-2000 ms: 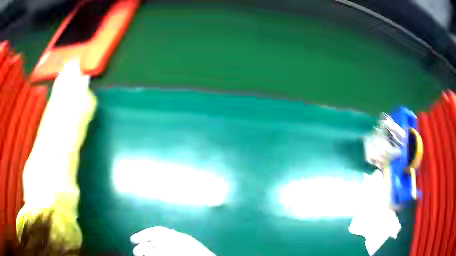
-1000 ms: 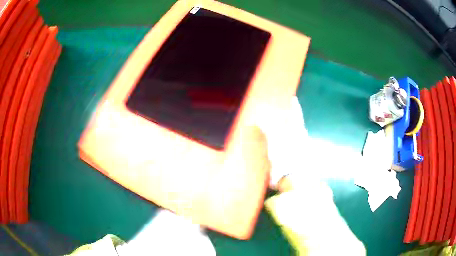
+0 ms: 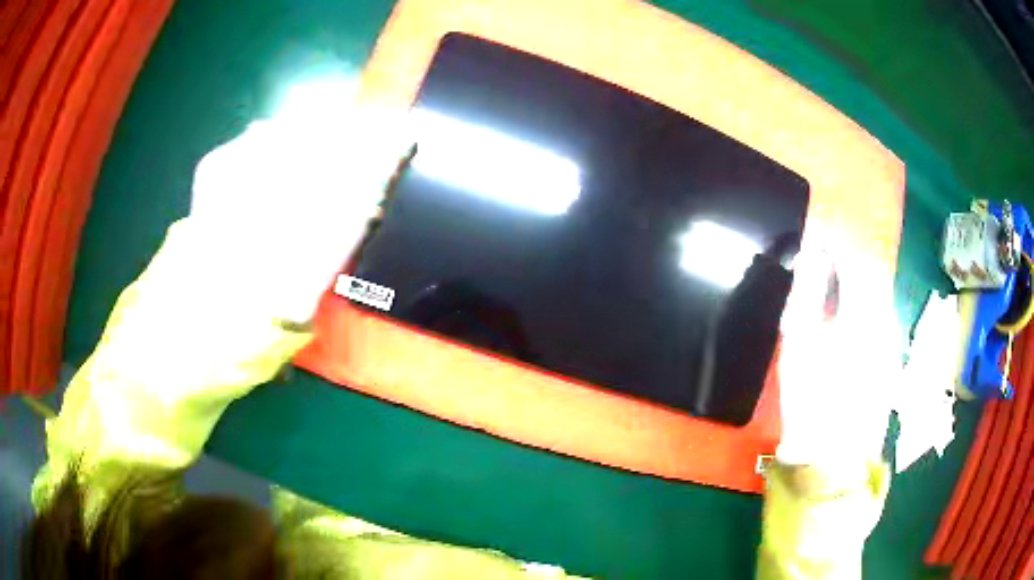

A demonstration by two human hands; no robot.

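Note:
A tablet (image 3: pixel 590 272) lies screen up over an orange-red foam tray (image 3: pixel 590 425), its glossy black screen reflecting two lights. A small white label (image 3: pixel 365 292) is at its lower left corner. My left hand (image 3: pixel 306 181), in a white glove washed out by glare, is at the tablet's left edge, its fingers closed around that edge. My right hand (image 3: pixel 833 340), also white-gloved and overexposed, is at the tablet's right edge and grips it. The fingertips are mostly lost in glare.
Stacks of orange-red foam trays stand at the left (image 3: pixel 57 181) and right (image 3: pixel 986 487). A blue tape dispenser (image 3: pixel 984 340), a whitish container (image 3: pixel 973 249) and a crumpled white cloth (image 3: pixel 927 391) are at the right on the green worktop (image 3: pixel 431 476).
The tray and tablet have turned from upright to nearly sideways and sit more centrally. My left hand has moved up to the tablet's left edge, my right hand to its right edge.

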